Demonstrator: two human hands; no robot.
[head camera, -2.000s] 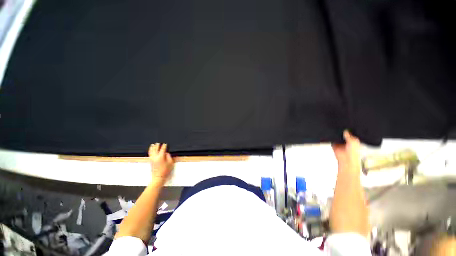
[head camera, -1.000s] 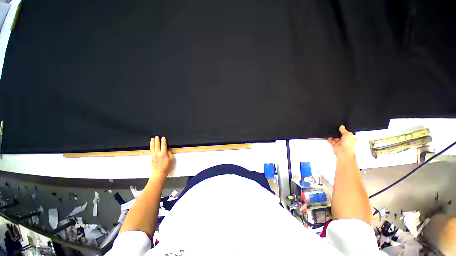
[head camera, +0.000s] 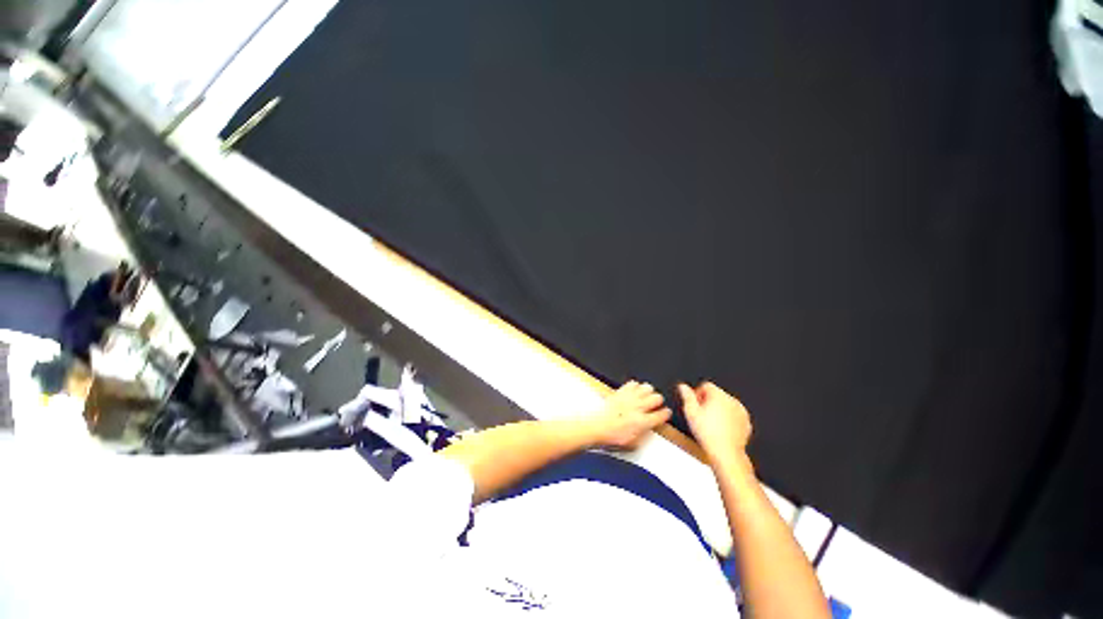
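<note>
The black fabric sheet (head camera: 774, 218) covers most of the table and its near edge runs slantwise down to the right. My left hand (head camera: 634, 414) is at this edge, fingers curled over it. My right hand (head camera: 716, 420) is just right of it, lying over the cloth with thumb and fingers drawn together on the edge. A small dark bit of cloth shows between the hands; the fingertips' exact hold is partly hidden. A thin tan strip (head camera: 484, 317) runs along the edge beside the hands.
A narrow yellowish bar (head camera: 252, 125) lies at the fabric's far left corner. White table margin (head camera: 309, 224) borders the cloth. Paper and fabric scraps (head camera: 276, 393) litter the grey floor at left. A blue part (head camera: 838, 608) shows below the right forearm. Something whitish is at the top right edge.
The view has turned to the left. My right hand has moved left along the edge, close to my left hand. My left hand's fingers, flat before, are now curled.
</note>
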